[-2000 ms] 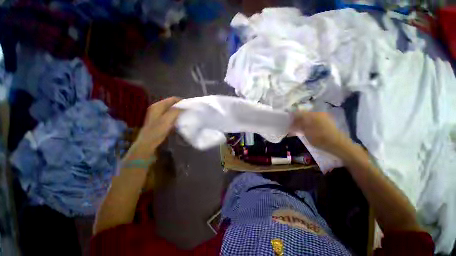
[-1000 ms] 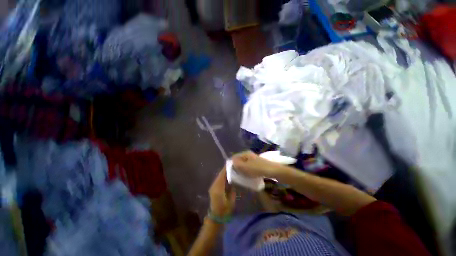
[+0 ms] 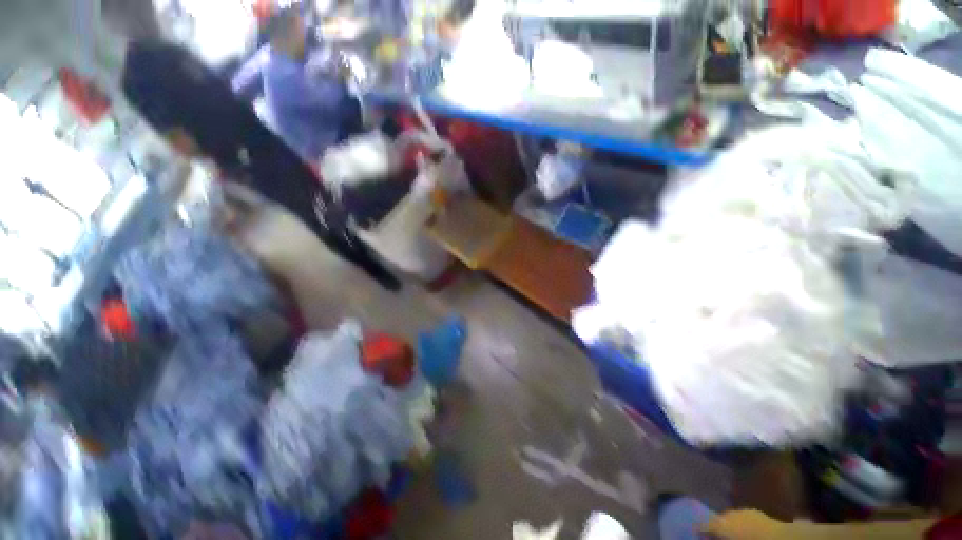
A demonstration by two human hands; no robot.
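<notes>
The view is blurred. No hand of mine can be made out. Small white bits, perhaps cloth, show at the bottom edge (image 3: 603,526). A yellow-tan strip (image 3: 823,525) lies right of them, with dark red at its right end; I cannot tell whether it is my forearm or a box rim. A large heap of white cut pieces (image 3: 738,306) fills the right side. Light blue cut pieces (image 3: 338,422) lie heaped at the lower left.
A blue-edged table (image 3: 570,132) stands at the back. A brown-orange panel with a pale rim (image 3: 543,264) lies below it. A person in blue (image 3: 301,95) is at the upper left, and a dark-clothed person (image 3: 211,116) is further left. Scraps lie on the floor (image 3: 506,380).
The view has swung up and left, showing the back table and people. My hands and the white piece between them have dropped out of clear view at the bottom.
</notes>
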